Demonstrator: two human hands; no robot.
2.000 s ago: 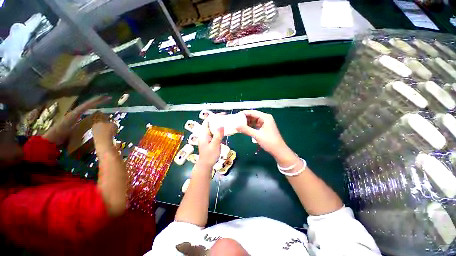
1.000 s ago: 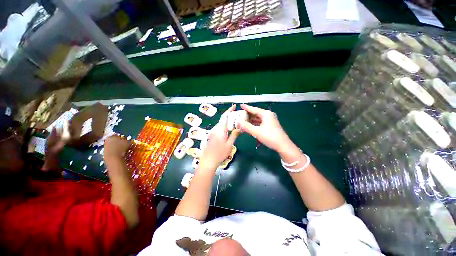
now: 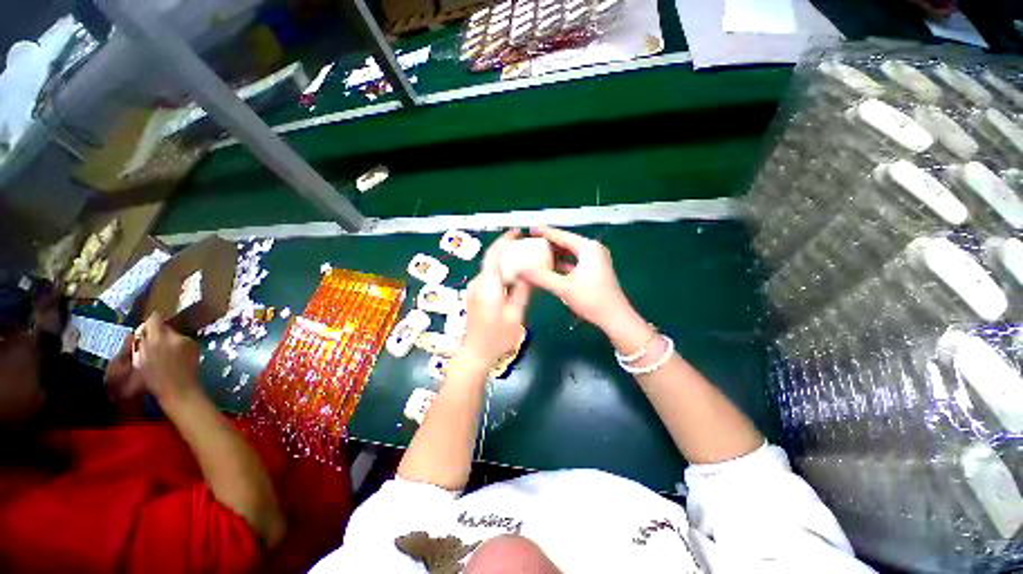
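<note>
My left hand [image 3: 490, 314] and my right hand [image 3: 583, 280] are together above the dark green bench, both holding a cream plastic unit [image 3: 525, 258]. The unit is partly covered by my fingers, and its inner side cannot be seen. Several loose cream housings [image 3: 406, 333] with dark or reddish middles lie on the bench left of and under my left hand. Part of this pile is hidden behind my left hand and forearm.
A tall block of clear blister trays [image 3: 886, 303] with cream units stands at right. An orange strip sheet [image 3: 337, 336], small white parts [image 3: 241, 297] and a cardboard box [image 3: 191, 286] lie left, beside a person in red [image 3: 146, 482]. One cream unit [image 3: 371, 178] lies on the green belt [image 3: 561, 151].
My hands have drawn closer together around the unit, which was more exposed two seconds ago. The person's hands at left have moved away from the box and small parts. A unit on the belt has moved right.
</note>
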